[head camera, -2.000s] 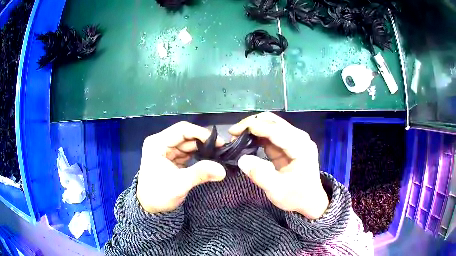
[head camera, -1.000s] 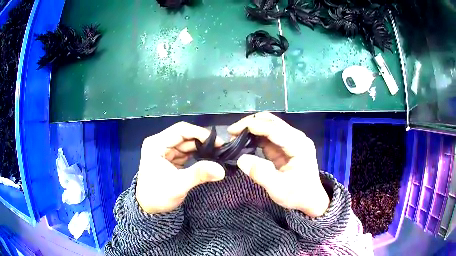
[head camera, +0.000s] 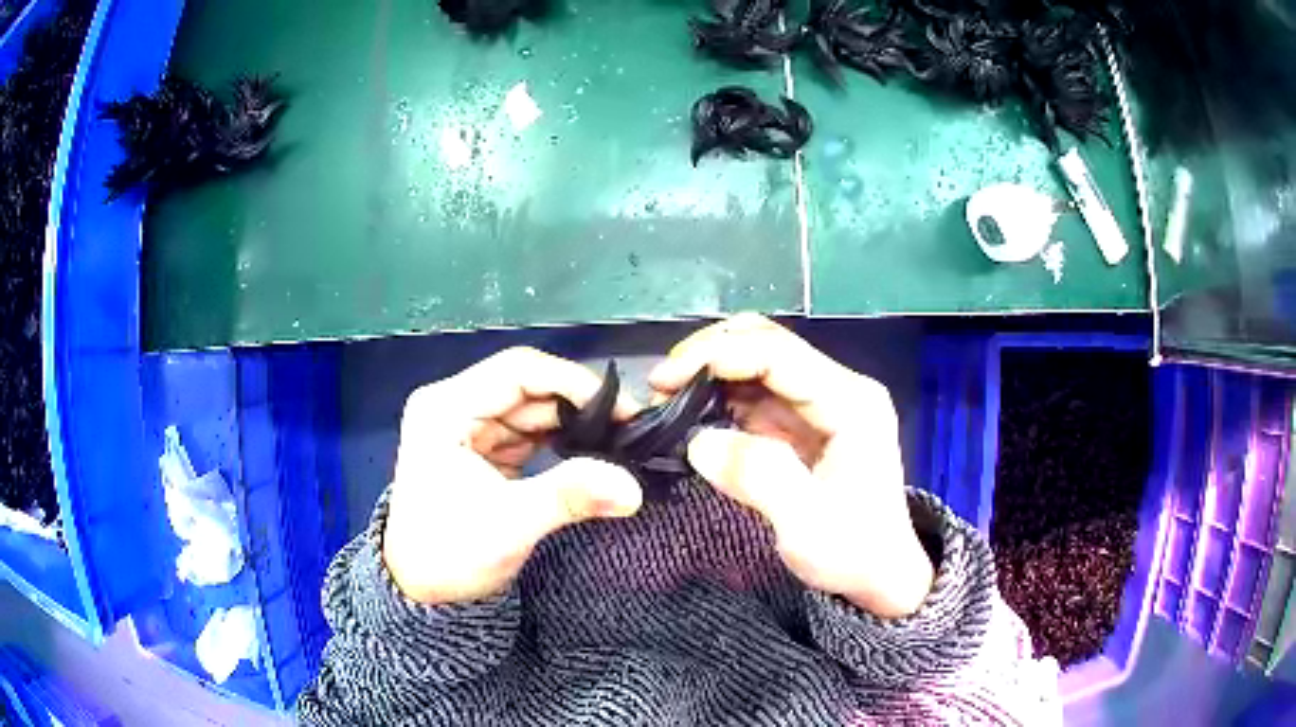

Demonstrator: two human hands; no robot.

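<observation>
A glossy black spiky hair piece [head camera: 647,430] is held above the lap, just off the table's front edge. My left hand [head camera: 498,476] grips its left end between thumb and fingers. My right hand [head camera: 803,462] grips its right end the same way. Pointed tufts stick up between the hands. The fingers hide parts of it, and I cannot tell whether it is one piece or two pressed together. A small curved black hair section [head camera: 751,125] lies on the green table [head camera: 569,270].
Joined black pieces [head camera: 192,128] lie at table left by a blue bin [head camera: 100,284]. A black heap [head camera: 981,57] is at the far right. A white bottle [head camera: 1012,223] and white stick [head camera: 1092,209] lie right. A lower crate [head camera: 1073,504] holds dark pieces. White crumpled material [head camera: 203,511] lies lower left.
Both hands keep nearly the same place and grip. The right thumb has shifted very slightly on the piece. The table's things shift slightly left in the view.
</observation>
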